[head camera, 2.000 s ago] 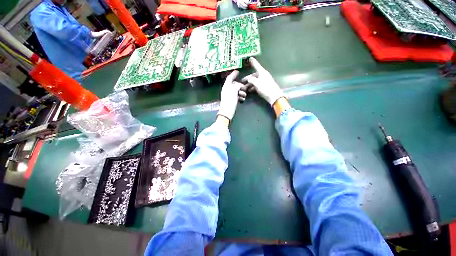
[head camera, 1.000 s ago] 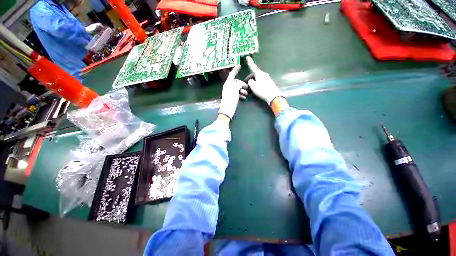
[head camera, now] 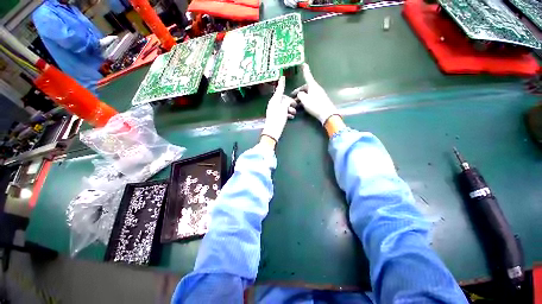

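Observation:
A green power supply board (head camera: 258, 53) lies solder side up at the far side of the bench, next to a second green board (head camera: 175, 70) on its left. My left hand (head camera: 278, 111), in a white glove, has its index finger extended to the near edge of the right board. My right hand (head camera: 315, 101), also gloved, has its index finger pointing up at that board's near right corner. The other fingers of both hands are curled. Neither hand grips anything; whether the fingertips touch the board is hard to tell.
Two black parts trays (head camera: 194, 196) with tiny pieces and crumpled plastic bags (head camera: 128, 148) lie at left. A dark thin tool (head camera: 233, 157) is beside the trays. An electric screwdriver (head camera: 490, 219) lies at right. Another board (head camera: 490, 22) is on a red pad (head camera: 440, 44). A person (head camera: 68, 41) works far left.
The two boards have shifted slightly to the left. My right index finger has moved slightly right and up relative to one second ago; the left finger remains at the board's near edge.

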